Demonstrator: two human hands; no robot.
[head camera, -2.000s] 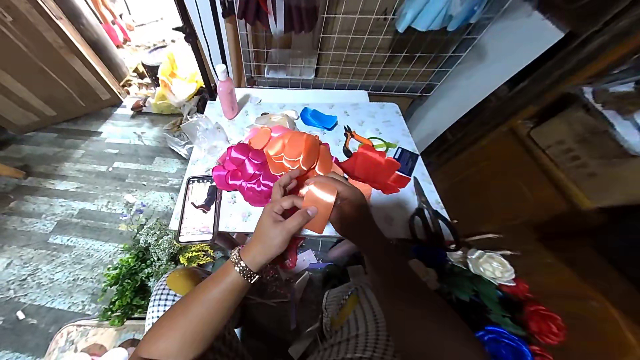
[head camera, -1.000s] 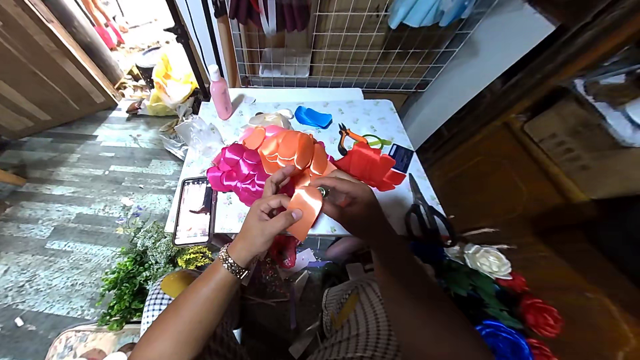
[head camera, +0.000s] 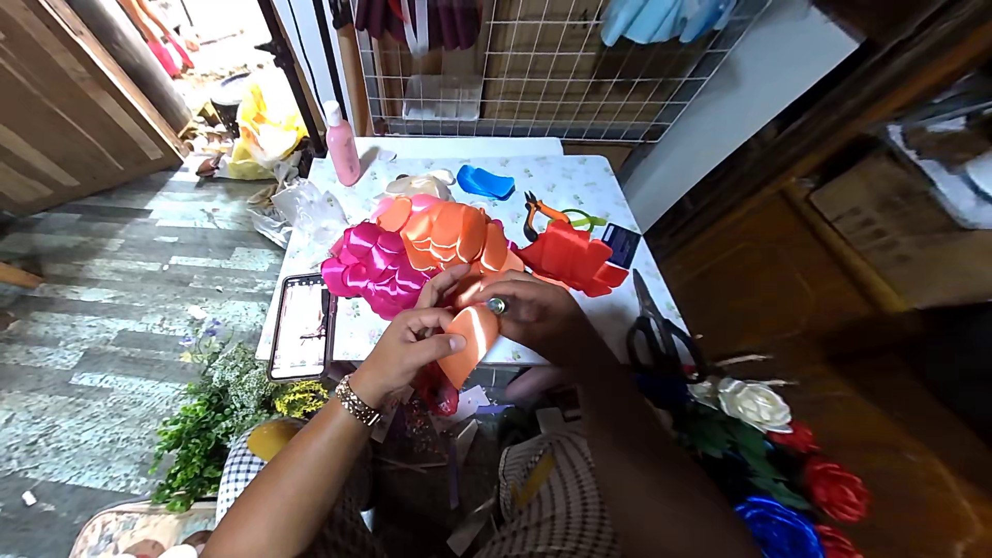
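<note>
My left hand (head camera: 415, 345), with a metal-link watch or bracelet at the wrist, pinches the lower part of an orange satin ribbon petal (head camera: 468, 346) between thumb and fingers. My right hand (head camera: 539, 314) is at the petal's upper right edge, its fingers closed around a small object with a round metallic end (head camera: 497, 305), possibly a lighter. Just beyond both hands lie heaps of ribbon petals: magenta (head camera: 376, 267), orange (head camera: 453, 236) and red (head camera: 573, 260). Blue petals (head camera: 485, 182) lie farther back.
On the table (head camera: 542, 167) stand a pink bottle (head camera: 342, 147), orange-handled pliers (head camera: 542, 211) and a phone (head camera: 302, 329). Large black-handled scissors (head camera: 659, 333) lie at the right edge. Artificial roses (head camera: 756, 404) are at lower right, greenery (head camera: 201, 426) at lower left. A wire grid (head camera: 542, 70) rises behind.
The orange petal has turned between my hands, and its top edge now looks rounded. My right hand has shifted along its upper edge, with the round metallic end now plainly showing.
</note>
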